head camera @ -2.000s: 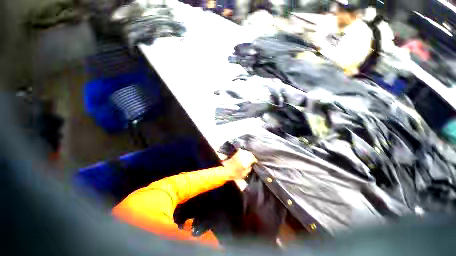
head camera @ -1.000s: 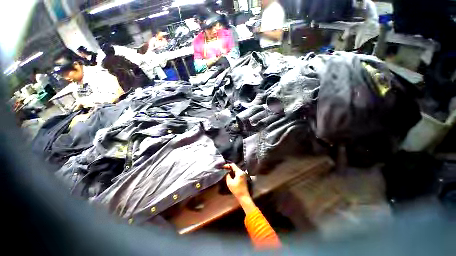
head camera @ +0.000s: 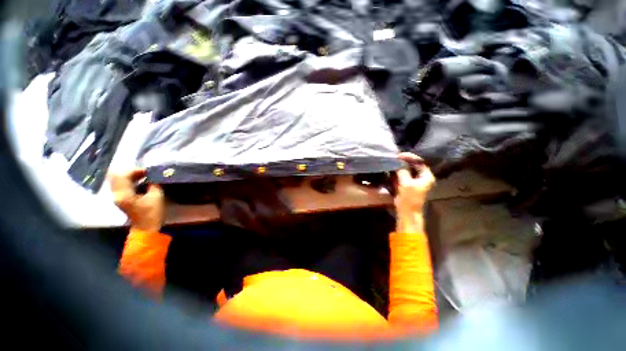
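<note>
A denim jacket (head camera: 274,127) lies in front of me, its pale grey face up and wrinkled. Its dark button placket (head camera: 237,171) is stretched straight along the table's near edge and carries a row of several gold buttons. My left hand (head camera: 141,195) grips the left end of the placket. My right hand (head camera: 412,179) grips its right end. A small dark thing shows at the left fist; I cannot tell what it is. Below the placket, a darker part of cloth hangs over the table edge.
A large heap of dark jackets (head camera: 480,75) lies behind and to the right, with a yellow patch on one at the upper left. The white table top (head camera: 89,206) shows at the left. A pale sheet or bag (head camera: 480,253) is below the table edge at the right.
The view has swung down onto the jacket. My left hand, out of view one second ago, now holds the placket's left end. The placket lies level between both hands.
</note>
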